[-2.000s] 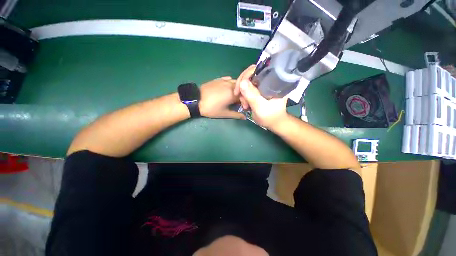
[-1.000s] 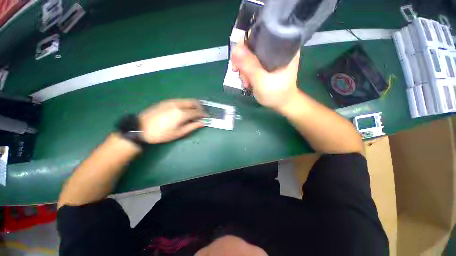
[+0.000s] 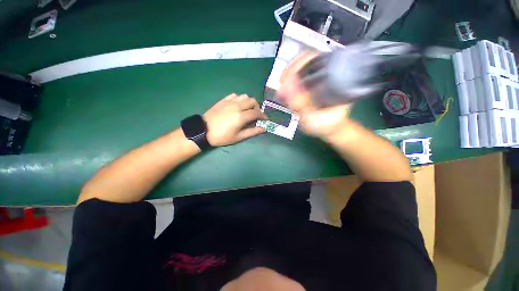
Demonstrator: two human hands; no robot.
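My left hand [image 3: 236,120], with a black watch at the wrist, lies on the green bench and grips the left side of a white housing [image 3: 289,126]. A small green circuit board [image 3: 270,126] shows at the housing's lower left, beside the window opening. My right hand [image 3: 310,102] is blurred and is closed on the grey electric screwdriver [image 3: 347,74], just above and right of the housing. The driver tip is hidden. The white and dark screw feeder [image 3: 290,48] stands behind the hands.
A cooling fan [image 3: 410,102] lies to the right, with stacked white housings [image 3: 478,102] beyond it. A single housing [image 3: 416,150] lies at the bench edge above a cardboard box [image 3: 464,227]. Another housing [image 3: 42,24] lies far left. Dark equipment [image 3: 14,111] is at the left end.
My left hand and the housing have moved up and right, nearer the feeder. The screwdriver has tilted and swung right over the feeder's front. The view has turned slightly.
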